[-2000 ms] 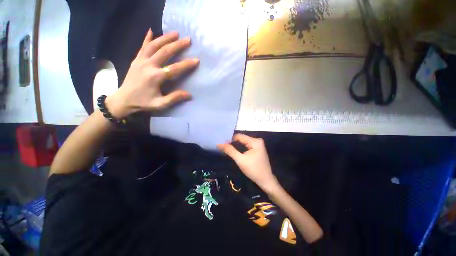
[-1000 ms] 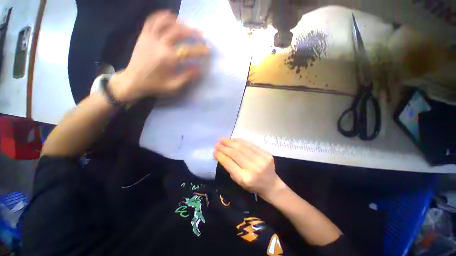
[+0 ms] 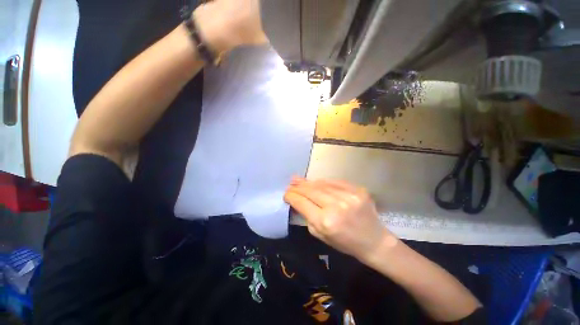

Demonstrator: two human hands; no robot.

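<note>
A pale fabric piece lies on a dark fabric panel, its top edge running under the sewing machine head. Its rounded lower end hangs at the table's front edge. My right hand has its fingertips together on the right edge of the pale piece, near the front of the table. My left hand is at the top, left of the machine head, its fingers hidden or cut off by the frame. The needle area is brightly lit and glared.
Black-handled shears lie right of the work. A phone-like slab and black cloth are at the far right. A ridged knob is upper right. A red basket and a blue basket stand below table level.
The view has shifted, and the machine head now shows large at the top. My left hand has moved up and away from the pale fabric's middle. My right hand stays at its right edge.
</note>
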